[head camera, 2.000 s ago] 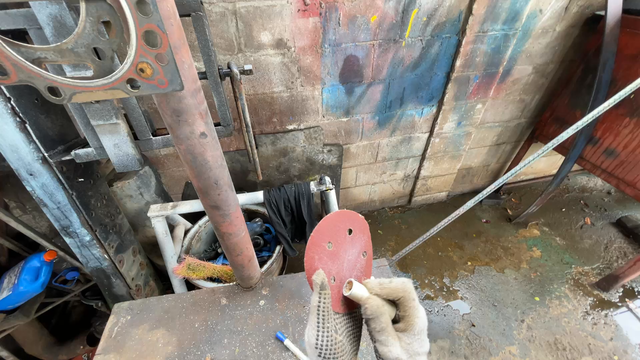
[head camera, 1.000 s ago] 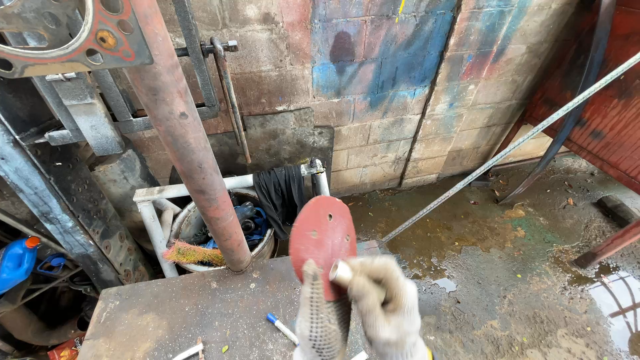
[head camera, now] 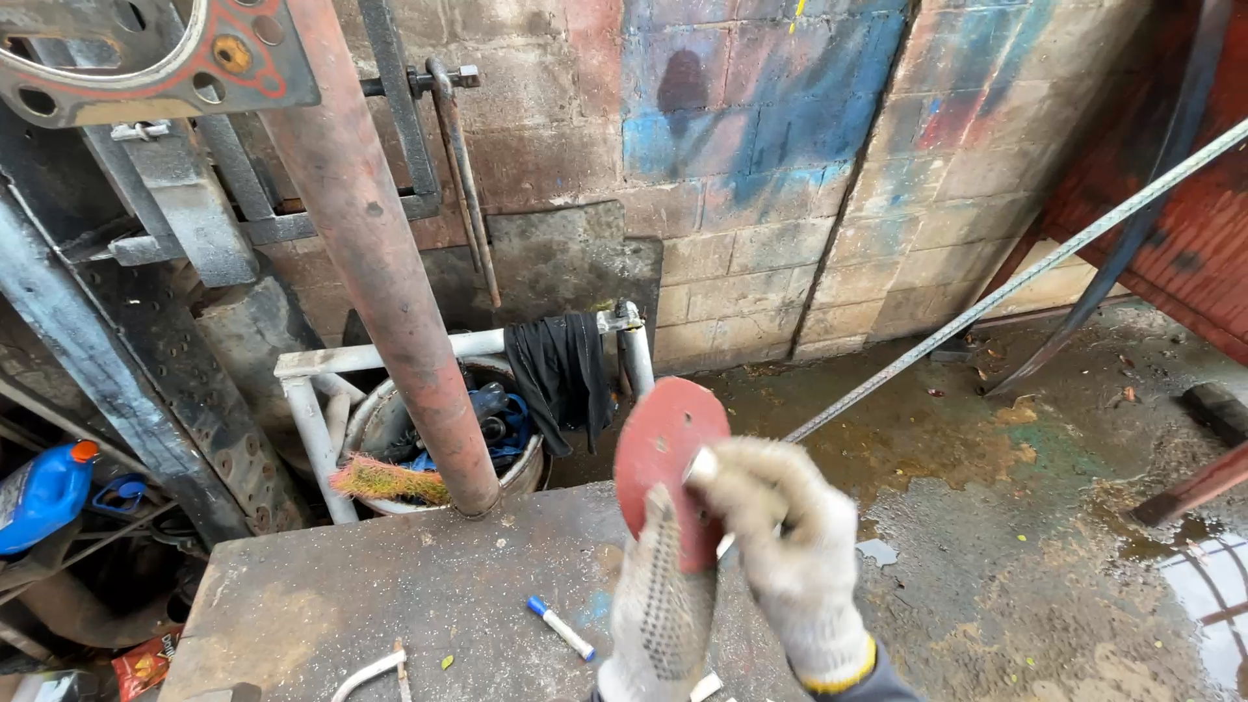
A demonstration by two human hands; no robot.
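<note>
Both hands wear pale knitted work gloves. My left hand (head camera: 658, 604) holds a red perforated sanding disc (head camera: 673, 439) upright above the metal bench top (head camera: 390, 575). Against the disc's face, on its right side, my right hand (head camera: 785, 536) pinches a short white tube-like piece (head camera: 701, 466); the hand is slightly blurred. A white marker with a blue cap (head camera: 562, 629) lies on the bench left of my left hand. A curved white piece (head camera: 370, 673) lies at the bench's front edge, and small white pieces partly show below my hands.
A rusty steel pipe (head camera: 390, 253) rises from the bench's back edge, beside a flat metal gasket (head camera: 263, 68). Behind stand a bucket (head camera: 526, 468) with a brush and a white frame (head camera: 317, 363) draped with black cloth (head camera: 558, 375). A metal rod (head camera: 1014, 283) slants across the right.
My right hand has shifted along the disc's face with the white piece in its fingers. My left hand still holds the disc. The view has moved somewhat.
</note>
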